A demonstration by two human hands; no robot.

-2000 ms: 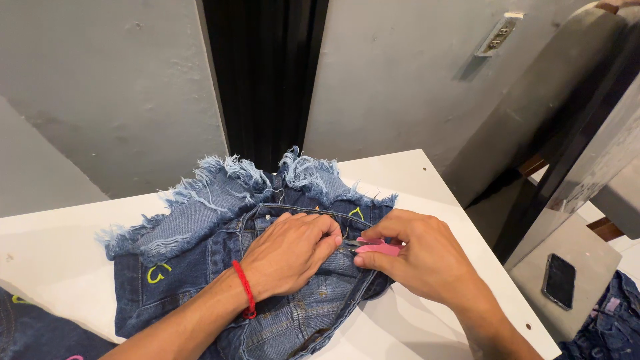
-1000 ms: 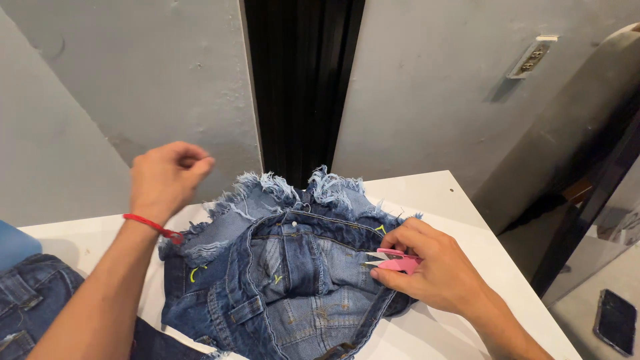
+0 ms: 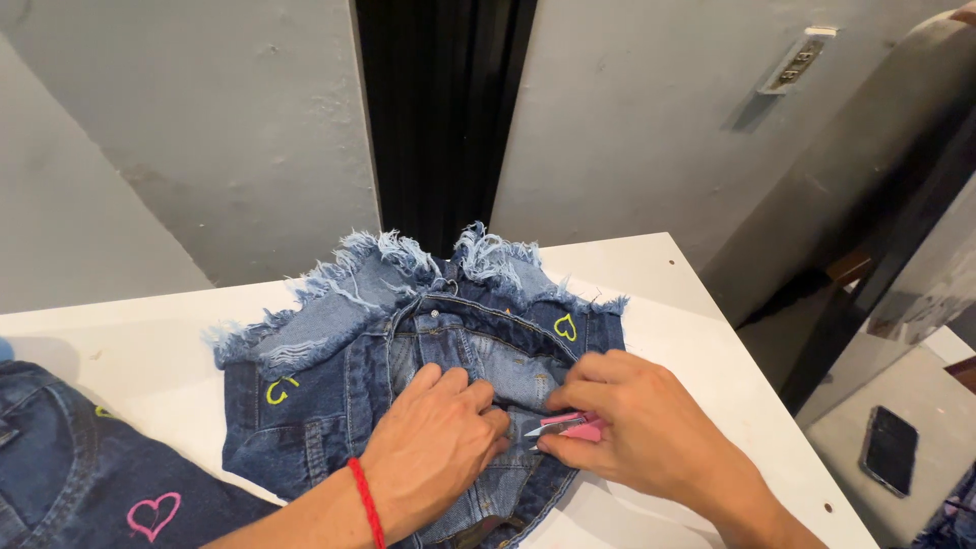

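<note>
Blue denim shorts (image 3: 297, 427) with frayed hems and yellow-green embroidered hearts lie on a white table (image 3: 686, 335), the waistband towards me and the inside showing. My left hand (image 3: 438, 438), with a red braided cord at the wrist, presses its curled fingers on the inner denim; whether it pinches cloth is hidden. Pink-handled thread snips (image 3: 573, 427) are held in my right hand (image 3: 618, 415), their blades apart and pointing left, close to my left fingertips. The right fingers also rest by the waistband's right side.
Another dark denim garment (image 3: 91, 465) with a pink heart lies at the left. A grey wall with a dark vertical gap stands behind the table, with a socket (image 3: 799, 61) at upper right. A phone (image 3: 890, 450) rests on a lower surface at the right, near more denim.
My left hand, raised off to the left of the shorts one second ago, is back down on the inner denim. The pink snips have stayed in my right hand.
</note>
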